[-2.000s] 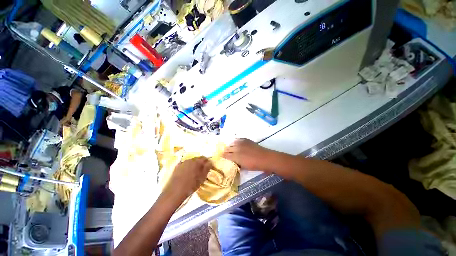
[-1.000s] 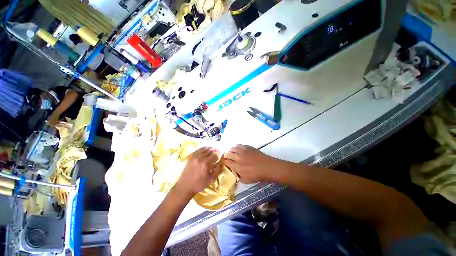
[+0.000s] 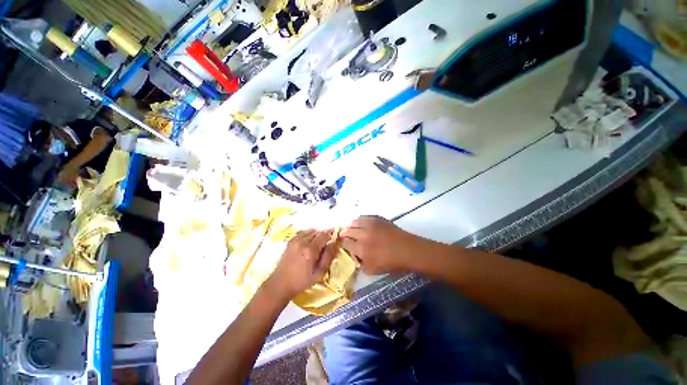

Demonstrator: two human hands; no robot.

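Note:
A pale yellow garment piece [image 3: 260, 244] lies bunched on the white table in front of the sewing machine [image 3: 361, 143]. My left hand [image 3: 305, 259] grips the cloth from the left, fingers bent. My right hand [image 3: 373, 244] pinches the cloth beside it, fingertips almost touching those of my left hand. A fold of cloth hangs below both hands toward the table's front edge. The presser foot and needle area [image 3: 325, 194] is just above my fingertips, and the cloth between the fingers is too bright to make out.
Blue snips [image 3: 403, 177], a green-handled tool [image 3: 420, 158] and a blue pen [image 3: 450, 145] lie right of the needle area. White scraps [image 3: 595, 120] fill the tray at right. A red cylinder [image 3: 212, 66] stands at the far edge. Another person [image 3: 83, 154] sits at far left.
My hands have come closer together on the cloth, and my left hand has turned from lying over it to pinching it near the right fingertips. The view has shifted slightly.

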